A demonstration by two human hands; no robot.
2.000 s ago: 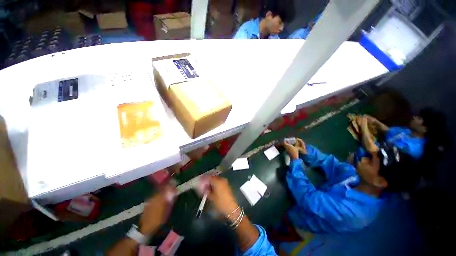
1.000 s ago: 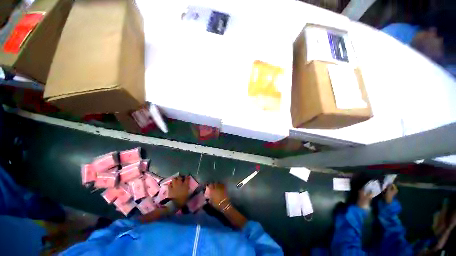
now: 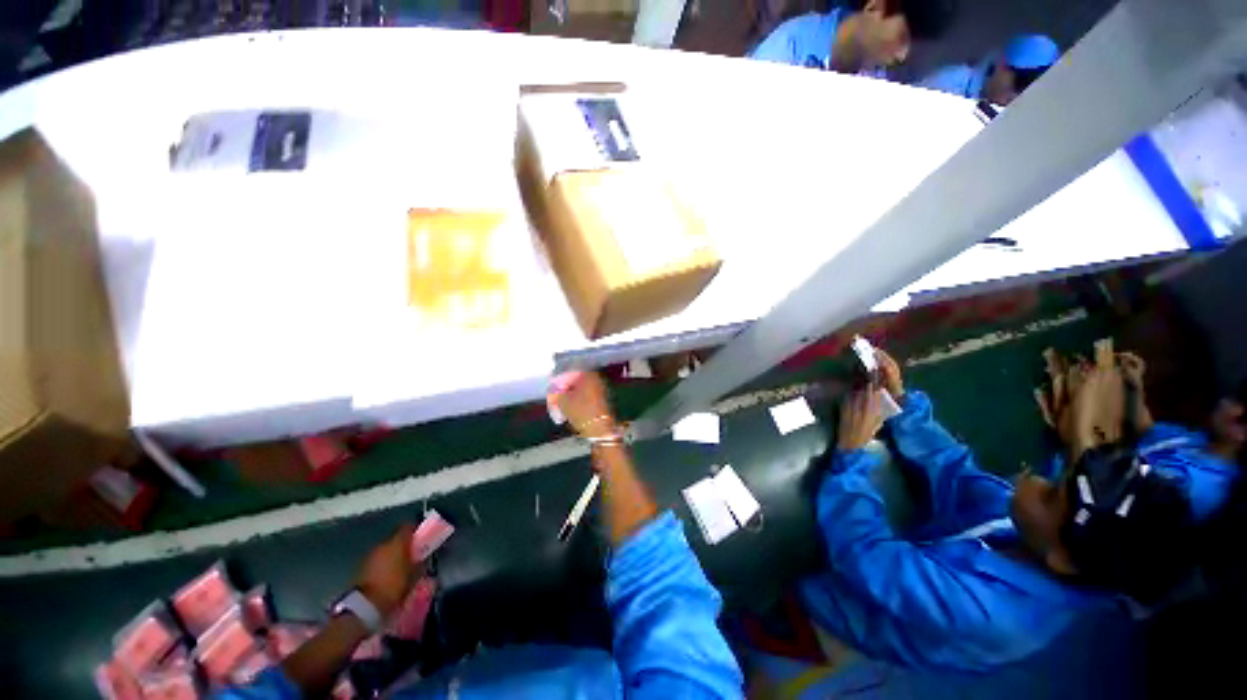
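Note:
Pink packets (image 3: 212, 632) lie in a loose heap on the dark green bench at the lower left. My left hand (image 3: 390, 572), with a wristband, holds one pink packet (image 3: 432, 535) above the bench beside the heap. My right hand (image 3: 585, 399), with bangles at the wrist, is stretched forward to the rail under the shelf edge and holds a small pink packet (image 3: 558, 397), partly hidden by the fingers. A thin white stick (image 3: 580, 506) lies on the bench just left of my right forearm.
White leaflets (image 3: 721, 503) lie right of my arm. A white shelf (image 3: 315, 342) with a labelled carton (image 3: 629, 253) and an orange sheet (image 3: 460, 267) spans ahead. A pale post (image 3: 875, 219) slants across. A large carton (image 3: 48, 315) stands left. A neighbouring worker (image 3: 944, 533) sits right.
My right hand has moved from the packets on the bench forward to the rail. My left hand has lifted a packet. The camera view has swung to the right.

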